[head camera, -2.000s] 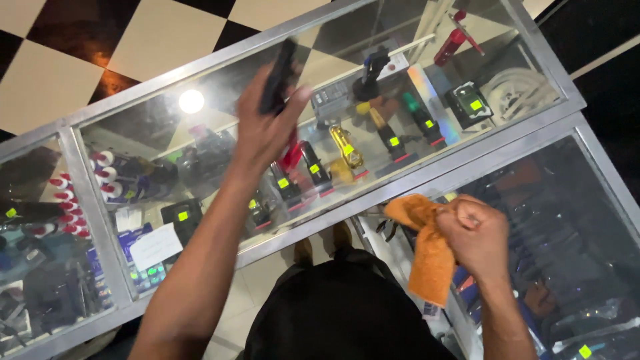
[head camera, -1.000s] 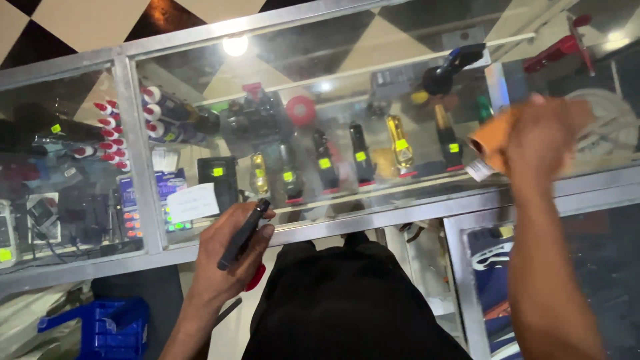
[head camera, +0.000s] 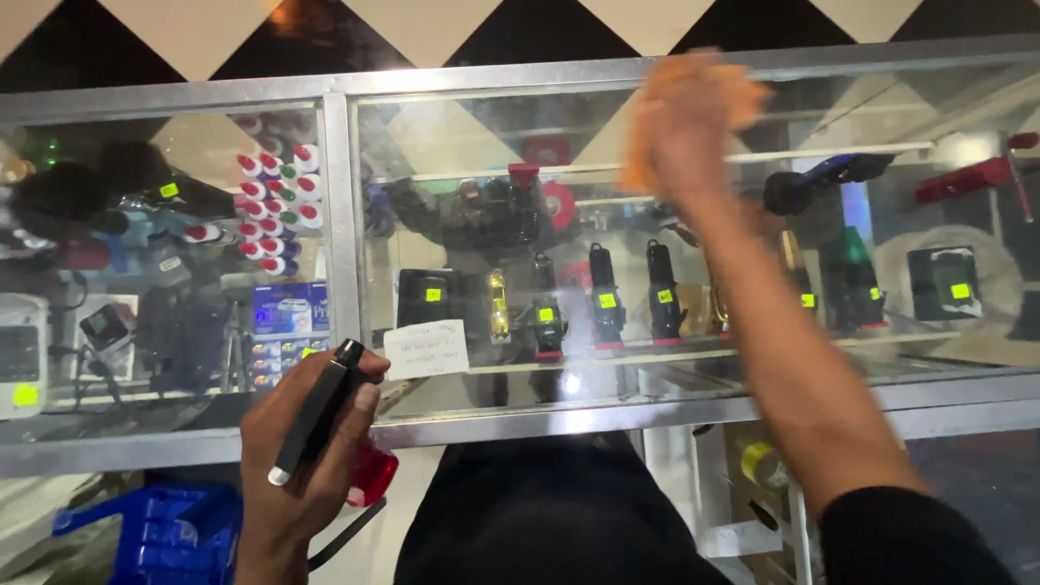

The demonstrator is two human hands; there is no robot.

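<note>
My right hand point(head camera: 686, 130), blurred, presses an orange cloth point(head camera: 642, 154) on the glass top near the far metal edge of the display case point(head camera: 504, 426). At the near edge, my left hand point(head camera: 305, 455) grips a black object with a silver tip point(head camera: 317, 414), whose kind I cannot tell for sure; part of a red item point(head camera: 374, 475) shows below that palm. Under the glass stand several black hair clippers point(head camera: 603, 296) and a gold one point(head camera: 498, 309), bearing green tags. A handwritten paper point(head camera: 426, 349) lies beside my left hand.
A metal divider point(head camera: 340, 211) crosses the case. Left of it are red-capped bottles point(head camera: 268, 211) and blue boxes point(head camera: 291, 313) under glass. A blue plastic container point(head camera: 175, 536) sits below at left. Checkered floor point(head camera: 536, 32) lies beyond the case.
My right hand with the orange cloth has moved from the right of the glass to its far edge. My left hand, over the glass two seconds ago, is now at the near edge. The view has turned.
</note>
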